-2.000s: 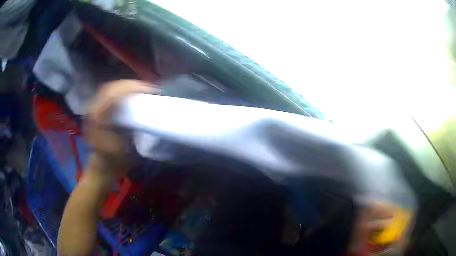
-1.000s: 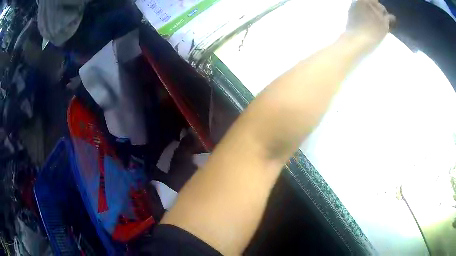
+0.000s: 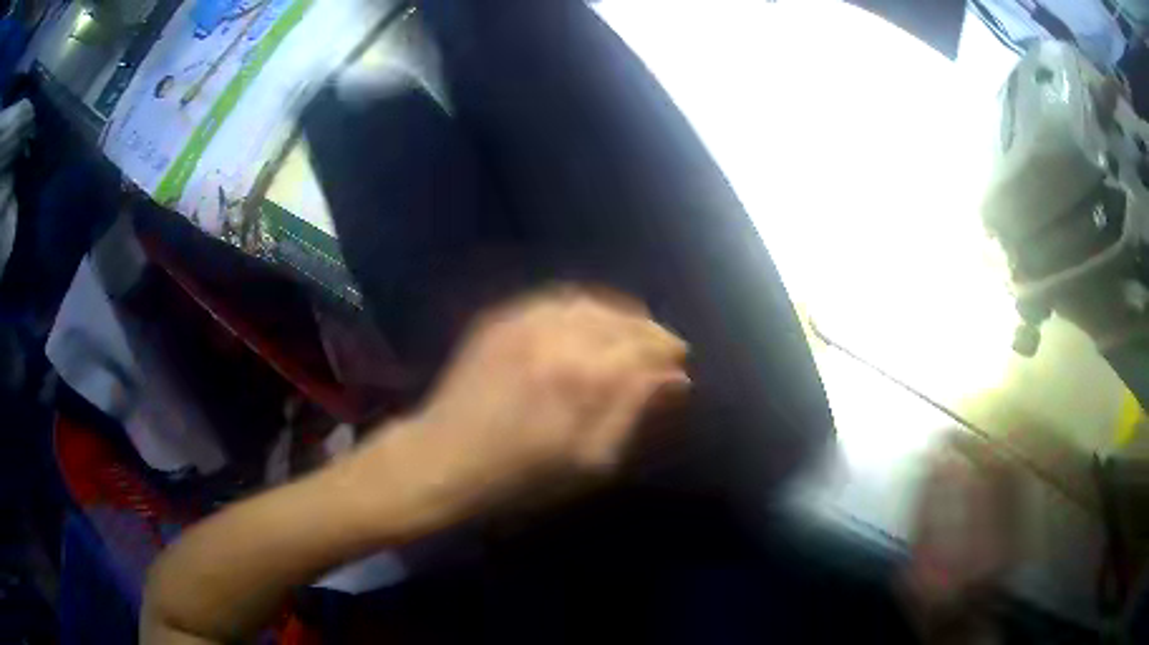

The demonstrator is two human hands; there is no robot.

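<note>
A large dark garment panel [image 3: 567, 164] lies across the white machine table [image 3: 882, 252] and hangs over its front edge. My left hand [image 3: 573, 372] is over the panel near the table edge, blurred, with its fingers curled on the dark cloth. My right hand [image 3: 964, 523] is a blurred shape at the lower right, beside the panel's right end; what it holds cannot be told. The sewing machine head [image 3: 1058, 189] stands at the right, its needle area in lamp glare.
A red basket [image 3: 95, 466] and pale cloth pieces [image 3: 132, 365] are below the table at the left. A printed sheet with a green stripe [image 3: 208, 107] lies at the upper left. A yellow handle part [image 3: 1130, 422] shows at the right edge.
My left hand has come back from the far side of the table towards me, and the dark panel now covers the table's left part. The machine head and my right hand have come into view.
</note>
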